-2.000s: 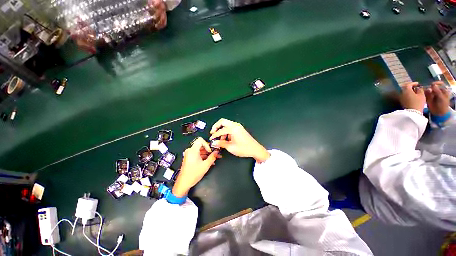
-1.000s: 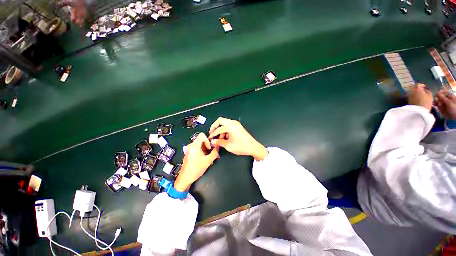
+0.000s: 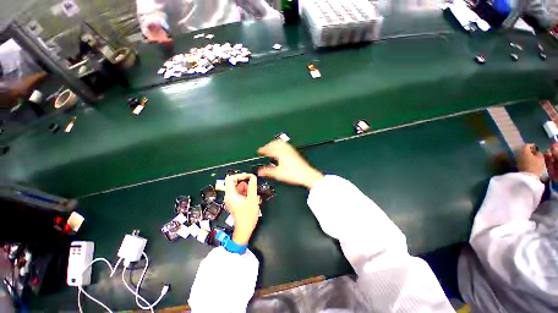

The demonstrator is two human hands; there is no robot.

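Observation:
Several black squarish housings (image 3: 212, 211), with small white flat pieces (image 3: 194, 230) among them, lie piled around my left hand (image 3: 243, 205). My left hand is raised with thumb and fingers curled together; whether something small is between them is hidden. My right hand (image 3: 286, 164) is to its upper right, near the seam, with fingers spread and nothing visible in them. A small white-and-dark piece (image 3: 282, 137) lies on the belt side, just beyond my right hand. Part of the pile is hidden behind my hands.
A green belt (image 3: 232, 119) beyond the pale seam carries a housing (image 3: 362, 126) and small white pieces. White parts (image 3: 205, 59) are heaped across it, near a white tray (image 3: 342, 23). A charger (image 3: 132, 247) and power strip (image 3: 80, 263) lie lower left. A neighbour's sleeves (image 3: 511, 214) are right.
The view has shifted, showing more across the belt. My hands have parted from their earlier touching position; my right fingers have spread. A white-and-dark piece now shows beyond my right hand.

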